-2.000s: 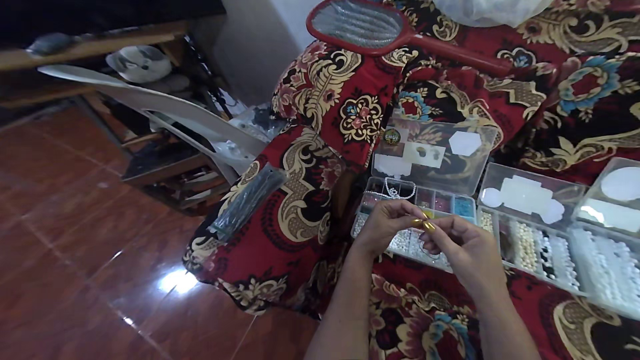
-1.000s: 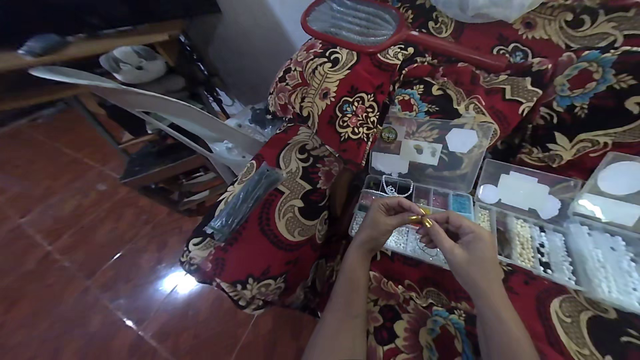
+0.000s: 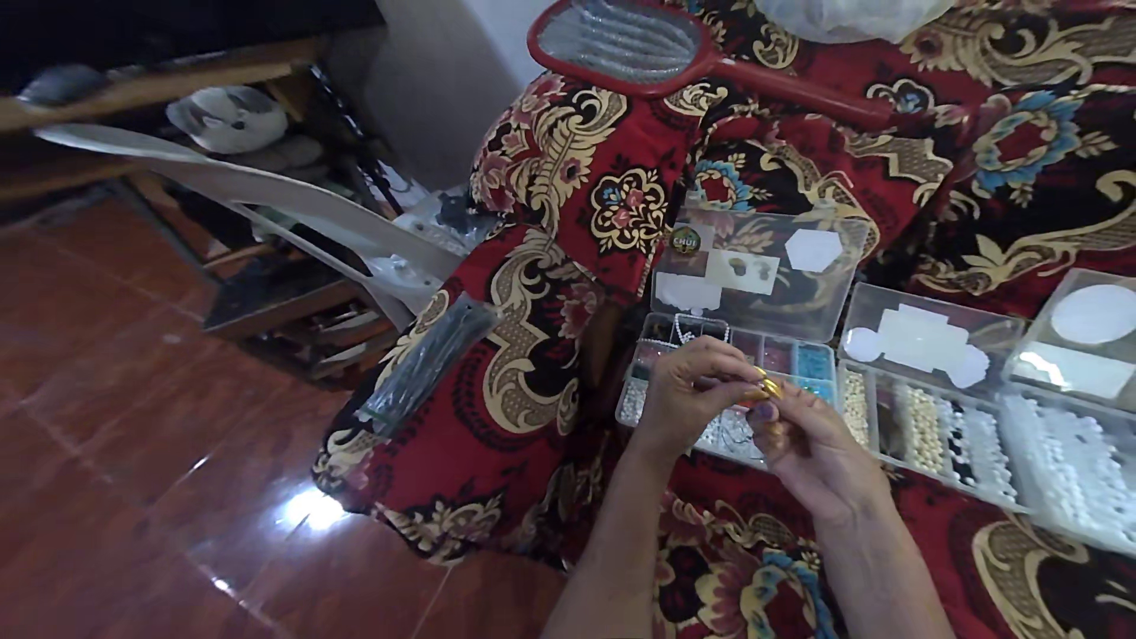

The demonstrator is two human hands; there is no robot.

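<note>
My left hand [image 3: 697, 390] and my right hand [image 3: 812, 439] meet at the fingertips above an open compartment box of beads [image 3: 626, 413]. Gold-coloured shine shows at the fingertips, and it may be nails or a small piece; the frame does not settle it. Fingers of both hands are pinched together, but whatever lies between them is too small to make out. White beads [image 3: 708, 435] and turquoise beads [image 3: 814, 362] fill some compartments around the hands. The box's clear lid [image 3: 799, 297] leans back, with white paper pieces on it.
Two more clear bead boxes [image 3: 945, 475] [image 3: 1074, 524] stand open at the right on the patterned sofa cover [image 3: 524, 453]. A plastic packet [image 3: 430, 364] lies at the left. Behind are a red electric fly swatter [image 3: 799, 93] and a white plastic bag [image 3: 852, 18]. A plastic chair [image 3: 311, 204] stands left.
</note>
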